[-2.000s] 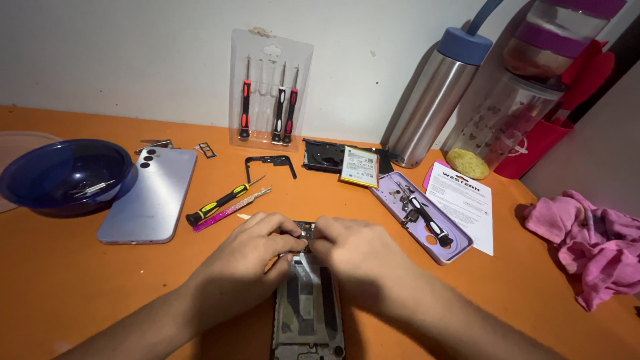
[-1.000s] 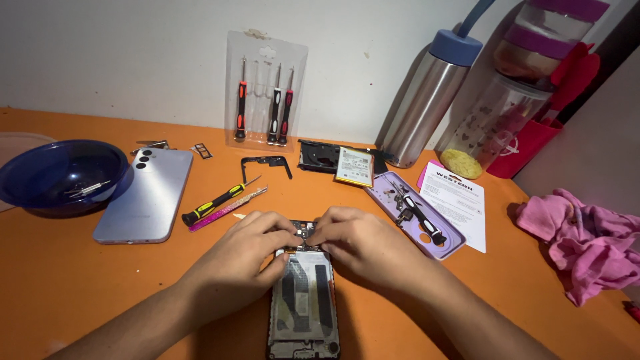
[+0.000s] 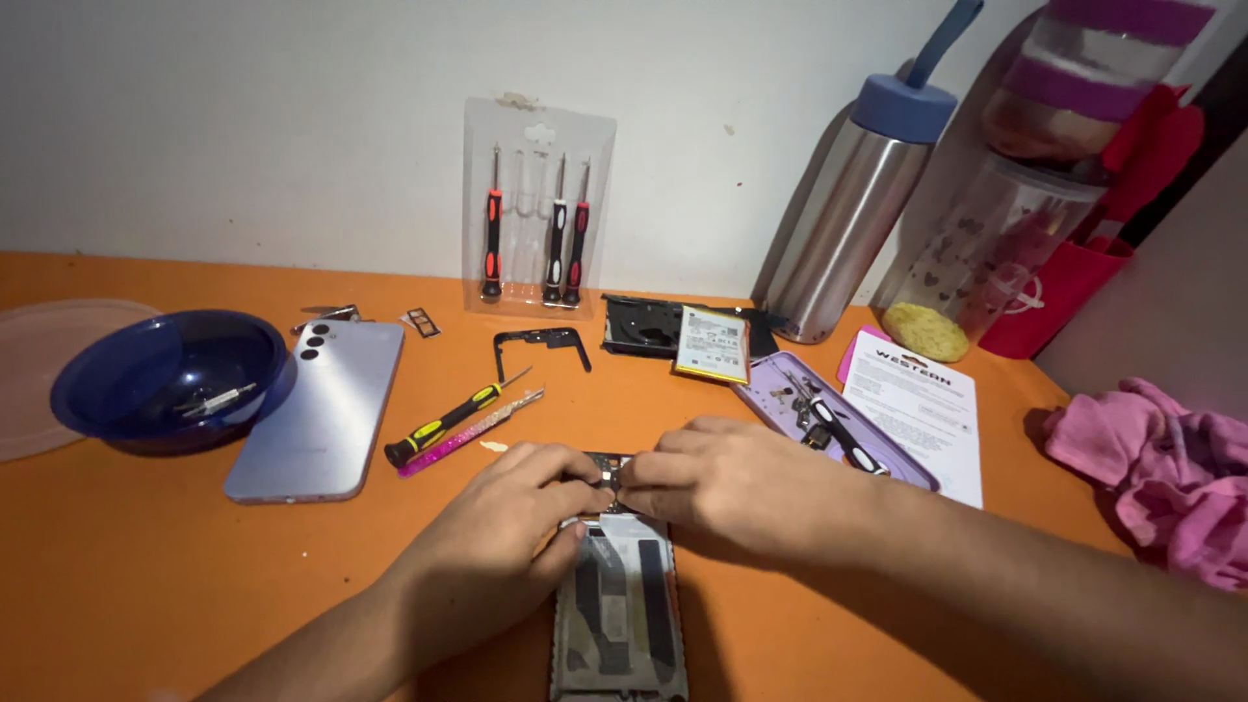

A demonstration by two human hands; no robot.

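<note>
An opened smartphone frame [image 3: 624, 604] lies on the orange table at the bottom centre, its inner metal plate and dark strips facing up. My left hand [image 3: 517, 531] rests on its upper left edge, fingertips at the circuit board [image 3: 611, 473]. From the right, my right hand [image 3: 726, 478] meets the same board with bent fingers. The fingers hide much of the board, so whether either hand pinches a small part cannot be told. Left of my hands lie a yellow and black screwdriver [image 3: 444, 427] and glittery pink tweezers [image 3: 473, 432]. A black plastic bracket [image 3: 541, 338] is beyond them.
A lilac phone back [image 3: 317, 414] lies beside a blue bowl [image 3: 88, 414]. Behind are packaged screwdrivers [image 3: 541, 132], a battery [image 3: 713, 344] and a steel bottle [image 3: 846, 224]. On the right are a purple case [image 3: 902, 466] with small parts, a printed card [image 3: 916, 419] and pink cloth [image 3: 1150, 468].
Both hands stay at the top end of the opened phone, with small shifts of the fingers. The objects around them have not plainly moved.
</note>
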